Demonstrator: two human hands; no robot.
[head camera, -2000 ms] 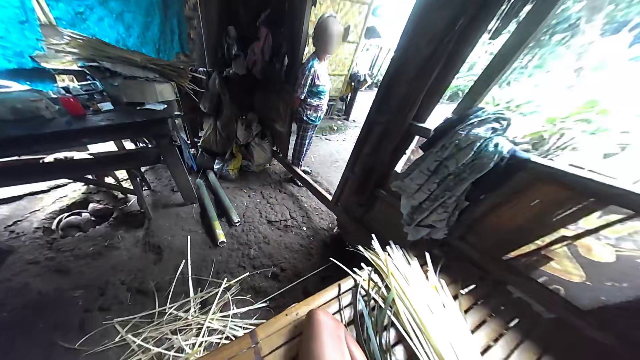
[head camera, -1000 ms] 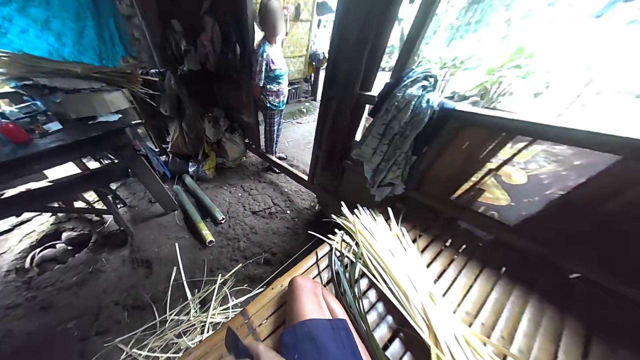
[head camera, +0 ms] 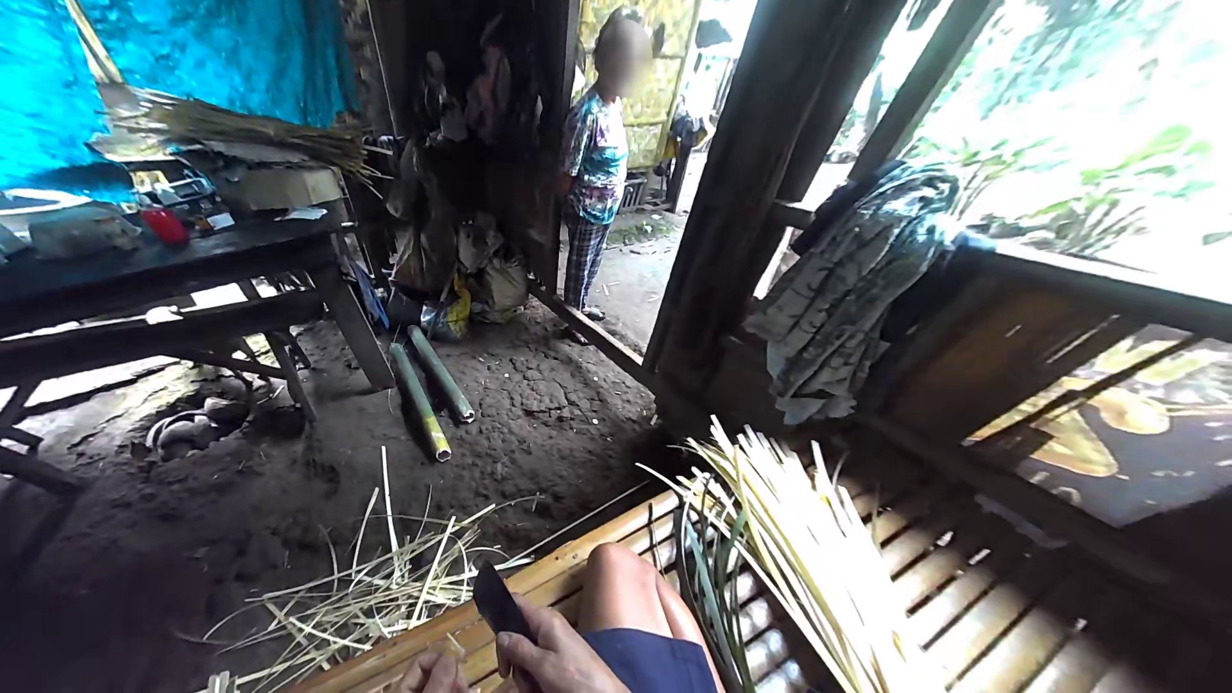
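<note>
Near the bottom centre, my right hand [head camera: 553,654] grips a dark knife blade [head camera: 499,604], its tip pointing up and to the left. Just left of it, my left hand [head camera: 433,671] pinches the end of a thin pale strip [head camera: 456,643] between its fingertips; most of this hand is below the frame. Both hands are beside my bent knee, over the edge of a bamboo slat bench [head camera: 568,551]. A bundle of pale split bamboo strips [head camera: 804,539] lies on the bench to the right, with darker green strips [head camera: 710,577] along its left side.
Loose pale strips [head camera: 385,597] are heaped on the earth floor at left. Two green bamboo tubes [head camera: 421,404] lie farther off. A dark wooden table [head camera: 192,252] bears another bundle [head camera: 250,130]. A person [head camera: 595,164] stands at the doorway. Cloth [head camera: 847,289] hangs over the railing.
My right hand with the dark blade, only partly seen a second ago, now shows more fully, and my left hand has come into view beside it. The view has swung back left.
</note>
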